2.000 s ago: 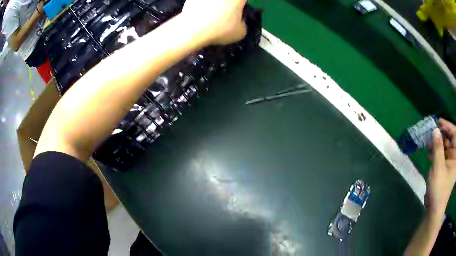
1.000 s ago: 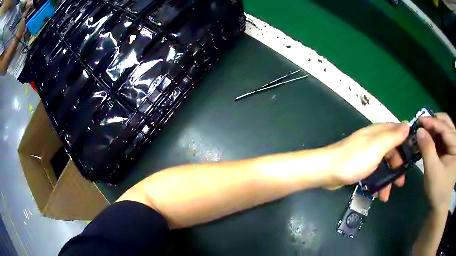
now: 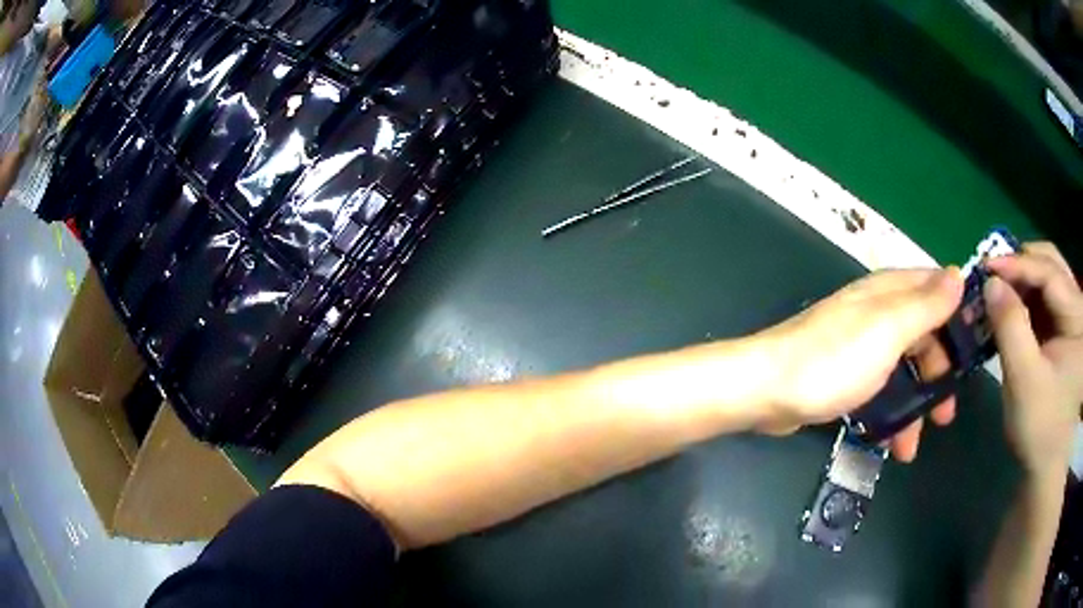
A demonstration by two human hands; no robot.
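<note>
My left hand (image 3: 873, 344) and my right hand (image 3: 1031, 327) meet at the right, above the mat's edge. My left hand holds a black phone housing (image 3: 899, 399) with a window opening, its fingers showing through and below it. My right fingertips press a blue and white board (image 3: 995, 247) at the housing's upper end. Fingers hide how far the board sits in the housing. A spare board (image 3: 841, 505) with a silver shield and round dark part lies on the mat below my left hand, partly covered. Tweezers (image 3: 627, 197) lie near the rail.
Stacked glossy black blister trays (image 3: 255, 154) stand at the left. An open cardboard box (image 3: 178, 481) is on the floor beside them. A white speckled rail (image 3: 760, 149) borders the green belt (image 3: 879, 125). A part-built phone (image 3: 1061, 111) is on the belt. A person's arm (image 3: 18, 149) shows far left.
My left hand has come from the trays to the right and now holds the housing against the board. Since one second ago, both hands have barely moved; the view has shifted slightly.
</note>
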